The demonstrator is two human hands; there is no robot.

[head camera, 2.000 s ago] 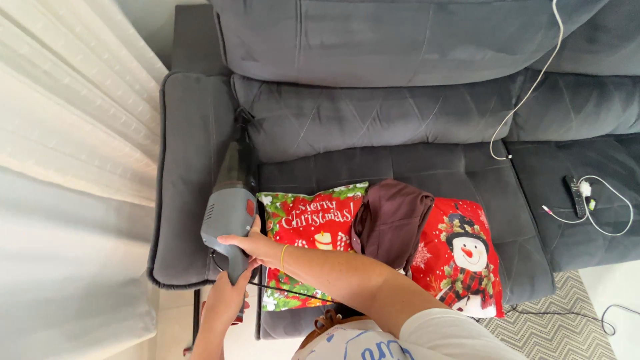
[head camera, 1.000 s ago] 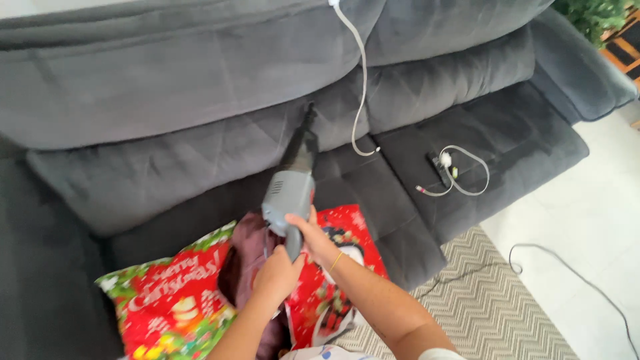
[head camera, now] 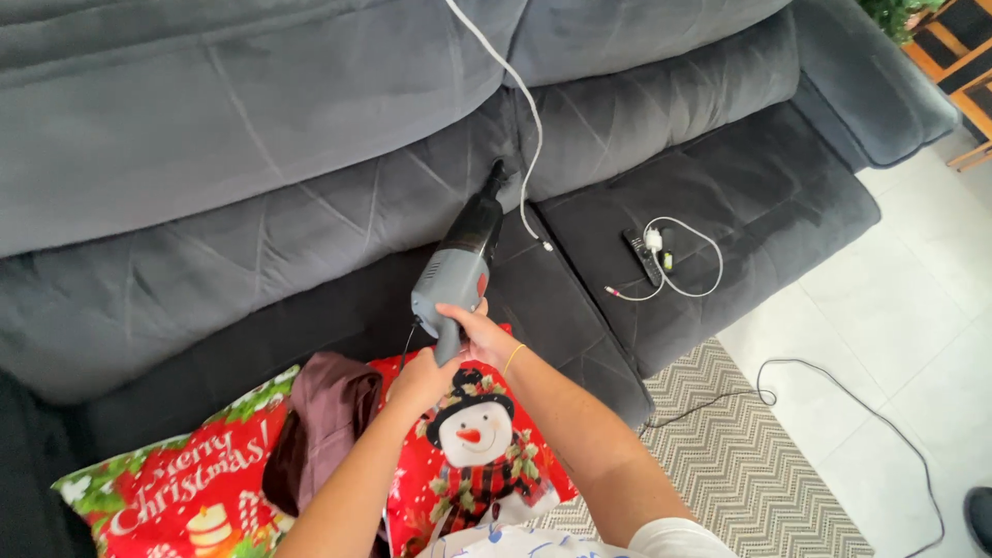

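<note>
Both my hands are on a grey handheld vacuum cleaner (head camera: 453, 279) with a dark clear front. My left hand (head camera: 422, 380) grips the lower end of its handle, while my right hand (head camera: 480, 333) closes around the handle and the right side of the body. The black nozzle touches the lower back cushion of the grey sofa (head camera: 333, 209), close to the seam between two sections. Below my hands lie a red snowman cushion (head camera: 474, 434), a mauve cloth (head camera: 337, 411) and a red Christmas cushion (head camera: 194, 473).
A white cable (head camera: 535, 132) hangs down the sofa back. On the right seat are a remote control (head camera: 642, 256) and a white charger with its cable (head camera: 721, 256). A dark cord (head camera: 876, 411) runs over the tiles and the zigzag rug (head camera: 744, 442). Wooden shelving (head camera: 949, 46) stands at upper right.
Two seconds ago the vacuum cleaner was at the sofa's left armrest. Both hands have carried it right, along the back cushion to the seam. The view has shifted right.
</note>
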